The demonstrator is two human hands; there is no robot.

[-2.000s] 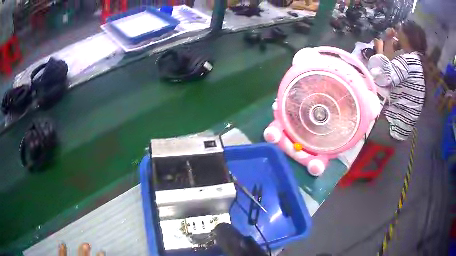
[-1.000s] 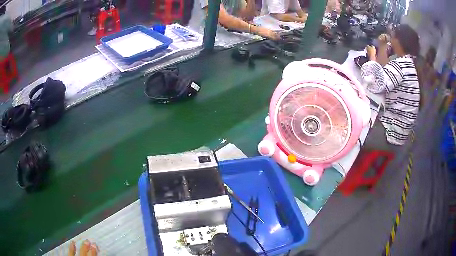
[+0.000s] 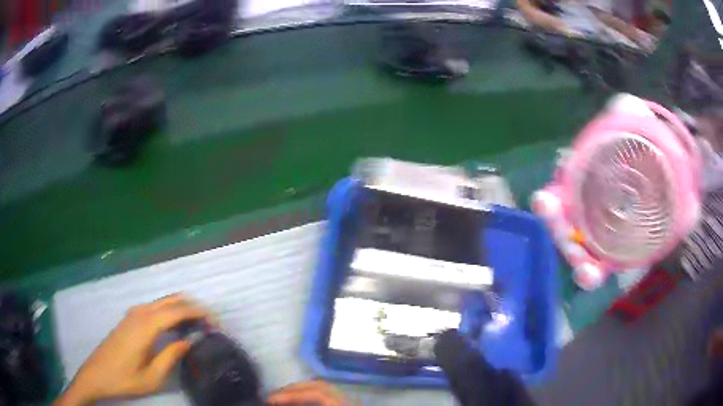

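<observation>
My left hand [image 3: 131, 355] is at the lower left, with thumb and fingers on a small dark end of black headphones. A rounded black ear cup [image 3: 220, 371] hangs just right of the fingers. Part of my right hand [image 3: 307, 393] shows at the bottom edge beside the cup, mostly cut off; its grip is hidden. A thick black rod-shaped tool [image 3: 480, 371] leans over the near side of the silver-and-black feeder box [image 3: 424, 268]; its lower end leaves the picture. The view is blurred.
The feeder stands in a blue tray [image 3: 315, 317], beside white foam sheet [image 3: 262, 273]. A pink fan [image 3: 626, 198] stands right of the tray. Black headphones [image 3: 131, 119] lie on the green surface [image 3: 238, 170] beyond. Another person's arm [image 3: 591, 22] shows at top right.
The view has swung down and left, so tray and fan appear further right. My left hand has come into fuller view with the headphones; part of my right hand now shows.
</observation>
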